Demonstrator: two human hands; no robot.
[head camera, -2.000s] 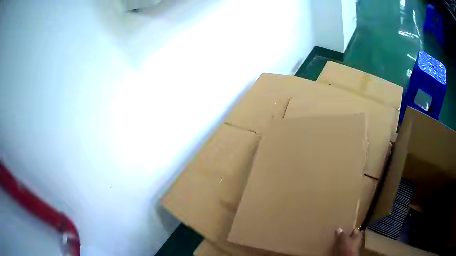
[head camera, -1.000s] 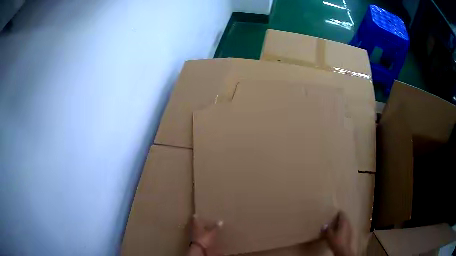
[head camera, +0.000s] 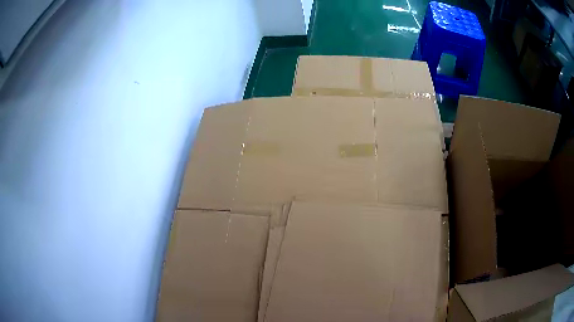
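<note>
Plain brown cardboard sheets (head camera: 355, 264) lie overlapping at the lower middle of the view, cut off by the bottom edge. Under them is a larger flattened carton (head camera: 308, 170) with fold lines and two short tape strips. Behind it another piece of cardboard (head camera: 337, 74) with tape lines shows at the back. Neither my left hand nor my right hand is in the picture.
An open carton (head camera: 472, 195) with raised flaps stands at the right; its inside is dark. A blue plastic stool (head camera: 452, 47) stands on the green floor (head camera: 346, 31) at the back right. A white wall (head camera: 107, 157) runs along the left.
Both hands, last seen on the near edge of the cardboard sheets, have left the picture. The sheets now sit lower in view, showing the tape strips on the flattened carton.
</note>
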